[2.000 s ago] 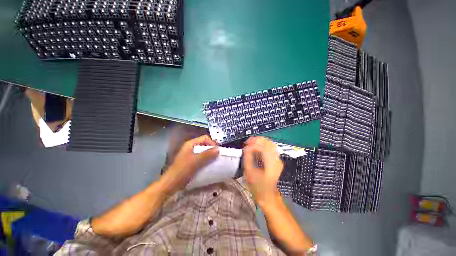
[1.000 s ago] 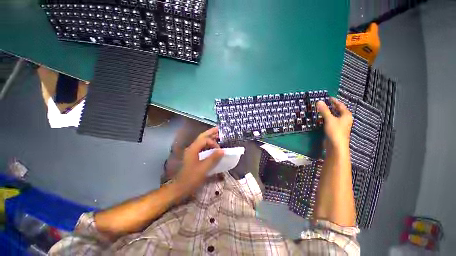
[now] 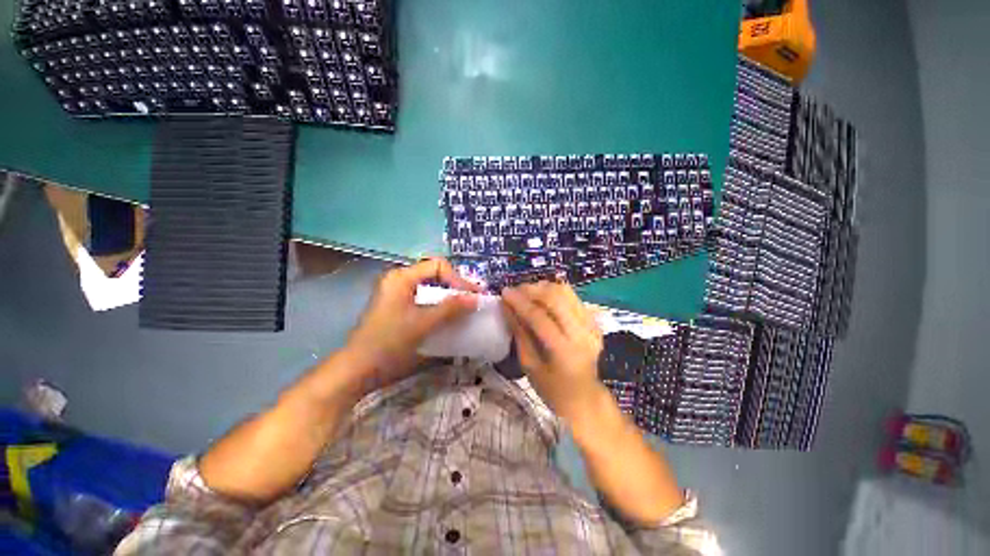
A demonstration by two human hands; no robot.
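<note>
A keyboard assembly without keycaps [image 3: 575, 206] lies on the green bench in front of me, near its front edge. It seems to overlap another board just under its lower edge; this area is blurred. My left hand [image 3: 407, 315] holds a white label sheet [image 3: 469, 329] just below the board's left end. My right hand [image 3: 554, 331] has its fingertips at the sheet's upper right corner, close to my left fingertips. Whether a small label is between the right fingertips cannot be seen.
A large keyboard stack [image 3: 217, 60] stands at the left of the green bench [image 3: 521, 98]. A dark ribbed stack [image 3: 215, 223] juts past the front edge. Striped keyboard stacks [image 3: 771, 250] stand at right, near the orange pallet jack [image 3: 776, 41]. Blue bins [image 3: 92, 472] are lower left.
My right hand has let go of the board's right end and moved left to the sheet. A second board edge now shows under the front board. The view has shifted a little.
</note>
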